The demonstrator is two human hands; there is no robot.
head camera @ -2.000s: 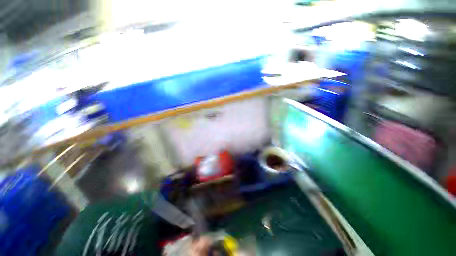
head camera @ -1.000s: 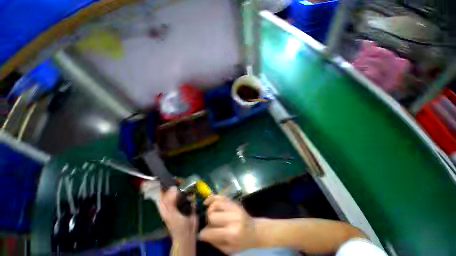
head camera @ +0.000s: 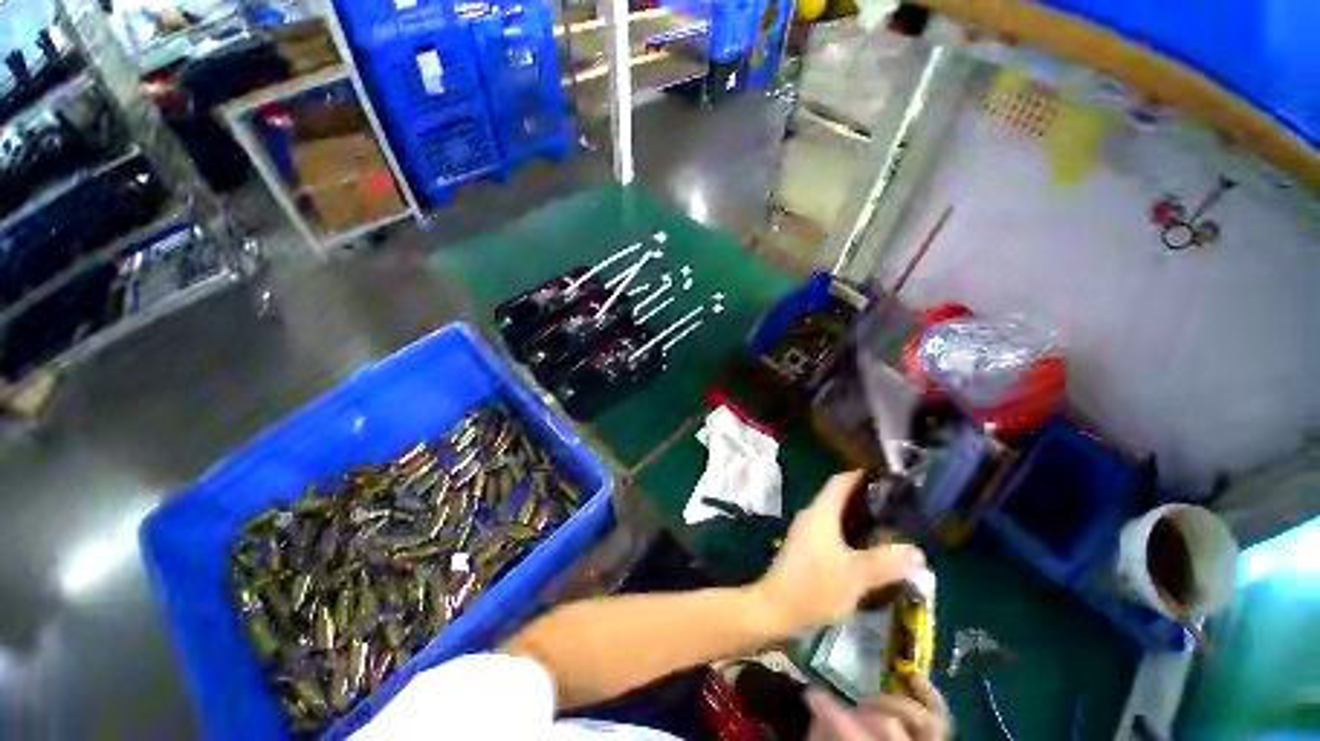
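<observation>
My left hand (head camera: 828, 562) reaches in from the lower left and grips a dark lock housing (head camera: 877, 510), much of it blurred and hidden by the fingers. My right hand (head camera: 895, 715) is at the bottom edge, partly cut off and blurred, and holds a bright yellow tool (head camera: 912, 638). The tool stands roughly upright in view, its upper end close to my left thumb. Whether it touches the housing is hidden.
A blue bin (head camera: 379, 379) of brass cylinders is at near left. Several housings (head camera: 579, 336) with white cables lie behind it. A white cloth (head camera: 735, 466), red bowl (head camera: 1029, 394), blue bins (head camera: 1064, 492) and grease bucket (head camera: 1175, 559) surround the work.
The view has swung left, bringing the cylinder bin and shelving into sight. The housing and yellow tool remain in my hands. The green side surface is mostly out of view.
</observation>
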